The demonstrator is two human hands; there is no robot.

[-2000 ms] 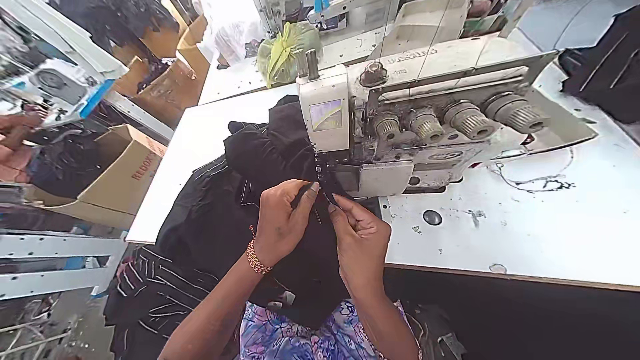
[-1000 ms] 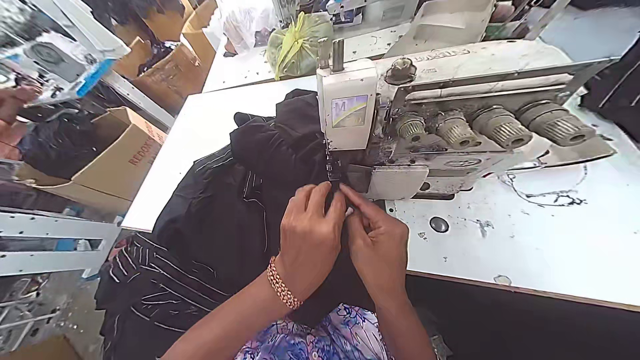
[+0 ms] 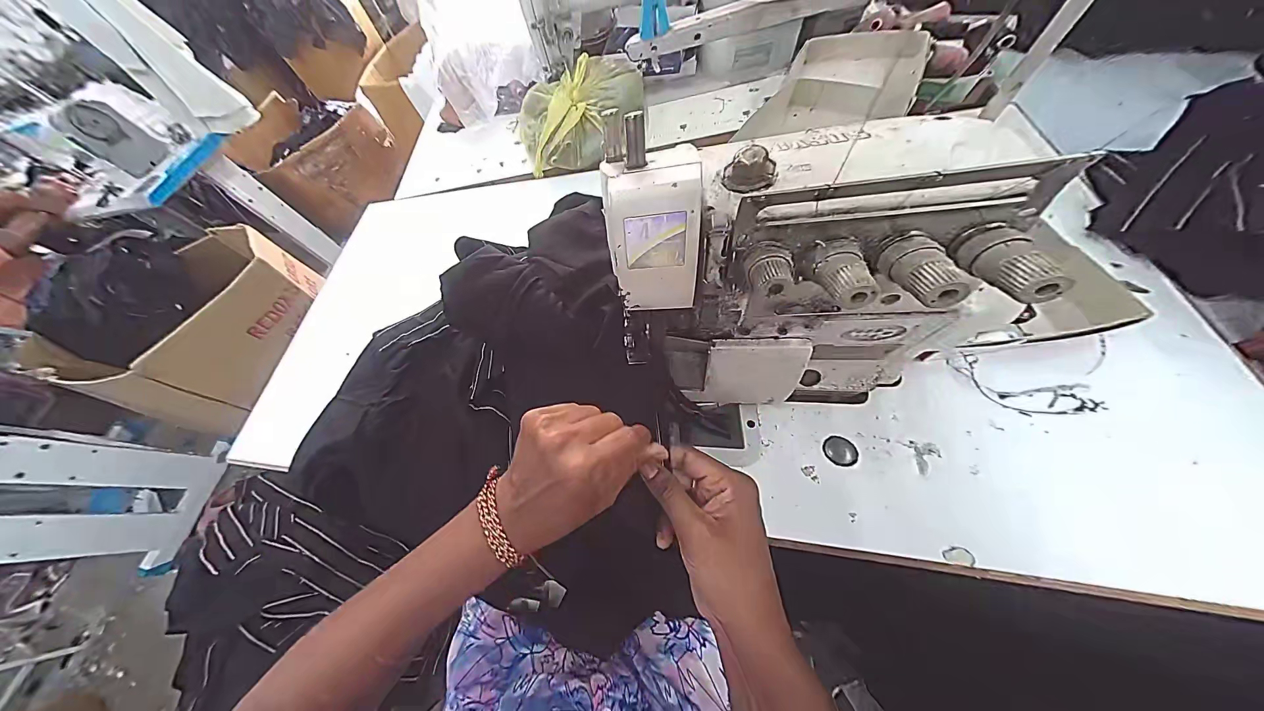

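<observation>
Black fabric with white seam lines (image 3: 415, 395) lies bunched on the white table, under the head of an overlock sewing machine (image 3: 656, 232), and hangs over the front edge. My left hand (image 3: 573, 474), with a beaded bracelet on its wrist, grips the fabric's edge just in front of the presser foot. Close beside it, my right hand (image 3: 711, 499) pinches the same edge between thumb and fingers. The fingertips of both hands nearly meet. The needle area is partly hidden by the machine head and the cloth.
Tension knobs (image 3: 923, 269) line the machine's front. Loose dark thread (image 3: 1037, 395) lies on the table (image 3: 1136, 494) at right. Behind stands a yellow-tied plastic bag (image 3: 583, 109). Cardboard boxes (image 3: 207, 336) holding dark cloth stand at left. Part of another person's hand (image 3: 35, 217) shows at far left.
Both hands have moved toward my body, away from the presser foot, still at the fabric's edge. The left hand's back is now turned more upward.
</observation>
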